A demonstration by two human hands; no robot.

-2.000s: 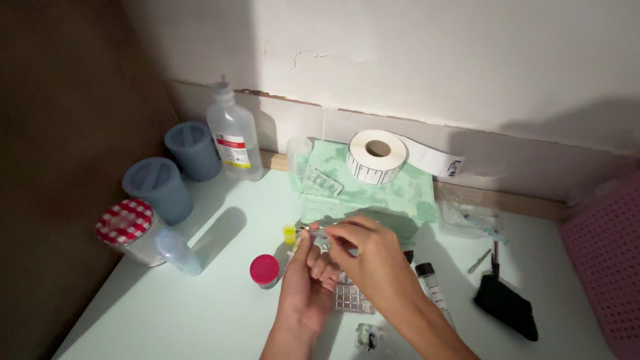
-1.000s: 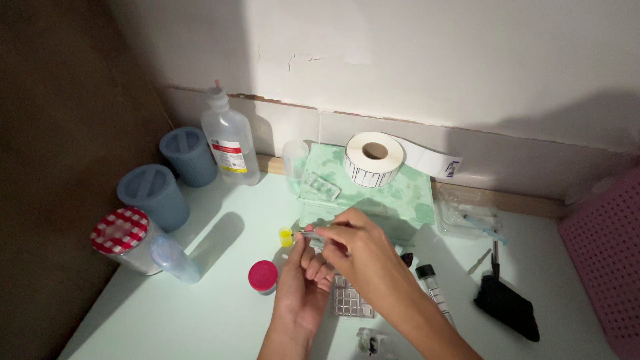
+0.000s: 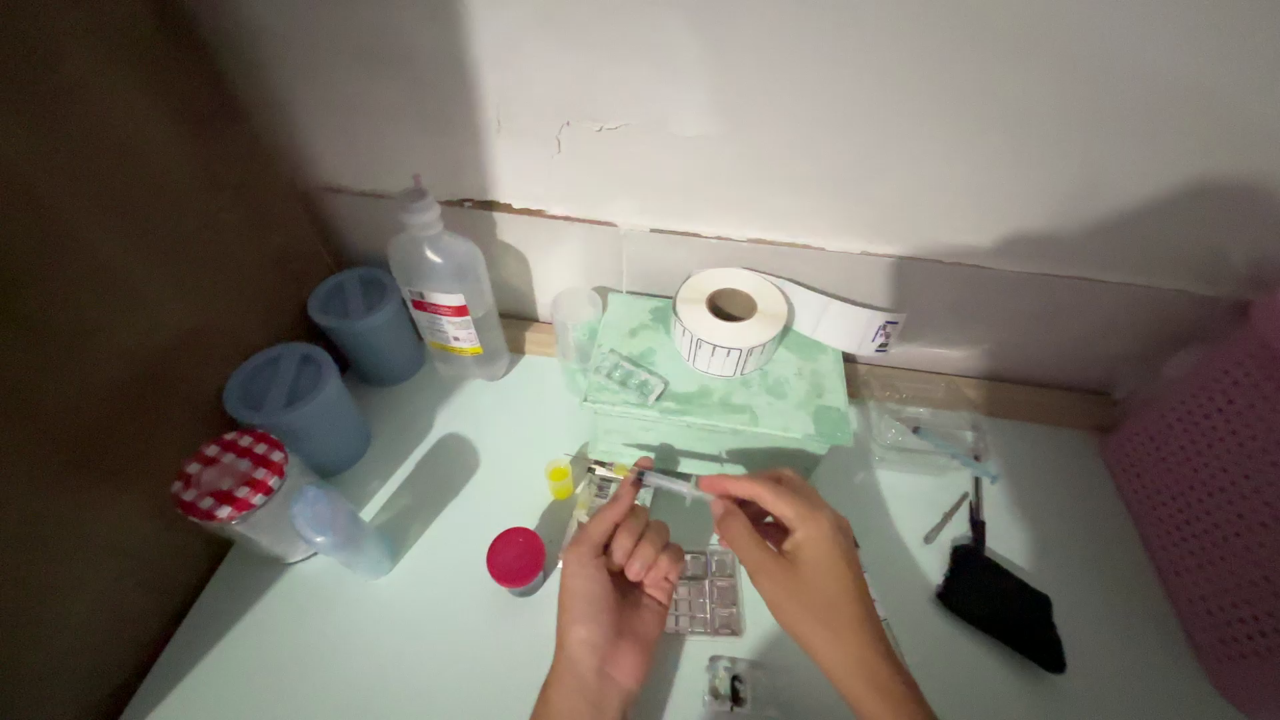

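Observation:
A small clear plastic syringe [image 3: 668,482] with a thin needle pointing left is held between my two hands, above the table. My left hand [image 3: 622,570] pinches its front end between thumb and forefinger, the other fingers curled. The fingers of my right hand [image 3: 790,530] grip the rear end at the plunger. Just left of the needle stands a small yellow cup [image 3: 559,480]. A pot with a red lid [image 3: 516,558] is left of my left hand. Under and between the hands lie a clear compartment tray [image 3: 712,592] and a packet bearing print [image 3: 597,495], both partly hidden.
A green box [image 3: 730,410] carries a label roll [image 3: 730,320] and a blister strip [image 3: 630,377]. Leftward are a plastic bottle [image 3: 447,300], blue canisters [image 3: 300,405] and a checked-lid jar [image 3: 230,480]. Rightward: a clear tray [image 3: 925,435], a black pouch [image 3: 1003,605] and a pink basket [image 3: 1210,500].
My right hand has moved slightly right along the syringe, toward its rear end, and more of the barrel shows between my hands. My left hand keeps its pinch.

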